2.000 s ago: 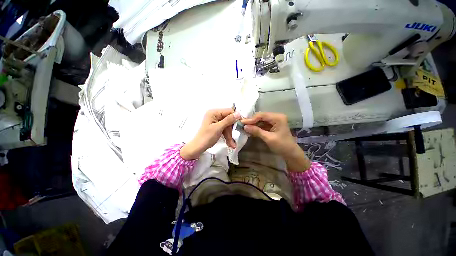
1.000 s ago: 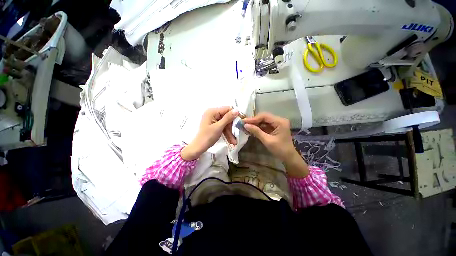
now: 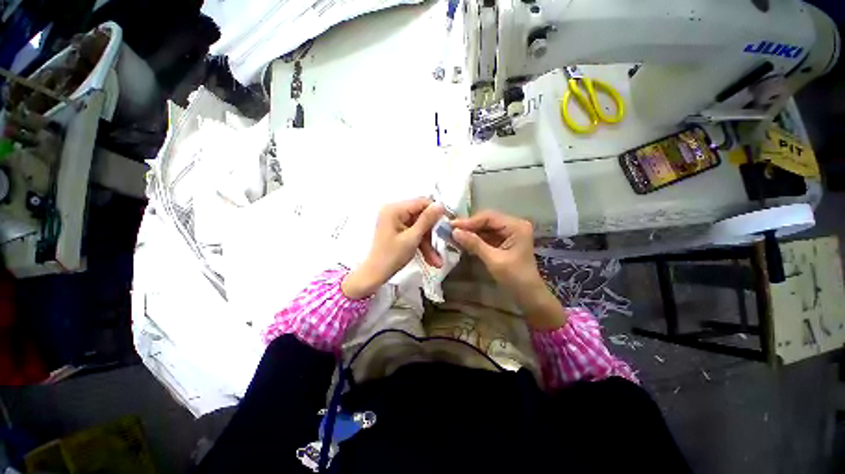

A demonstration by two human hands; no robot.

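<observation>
A large white garment (image 3: pixel 306 199) covers the left of the sewing table and hangs over its front edge onto my lap. My left hand (image 3: pixel 405 239) pinches the garment's narrow edge between thumb and fingers. My right hand (image 3: pixel 500 243) is just right of it, its thumb and forefinger closed on a small grey-blue piece (image 3: pixel 445 230) at that edge. What this piece is, I cannot tell. The fingertips of both hands nearly touch. The needle area (image 3: pixel 491 122) of the sewing machine lies beyond my hands, with no hand at it.
Yellow-handled scissors (image 3: pixel 591 102) and a phone with a lit screen (image 3: pixel 669 159) lie under the machine arm (image 3: pixel 649 37). White tape (image 3: pixel 558 176) crosses the table to a roll (image 3: pixel 764 223) at the right edge. A stool (image 3: pixel 806 301) stands right; thread scraps (image 3: pixel 588 287) hang below the table.
The phone's screen has lit up. Both hands stay at almost the same place, with small finger shifts; the grey-blue piece shows more clearly than two seconds ago.
</observation>
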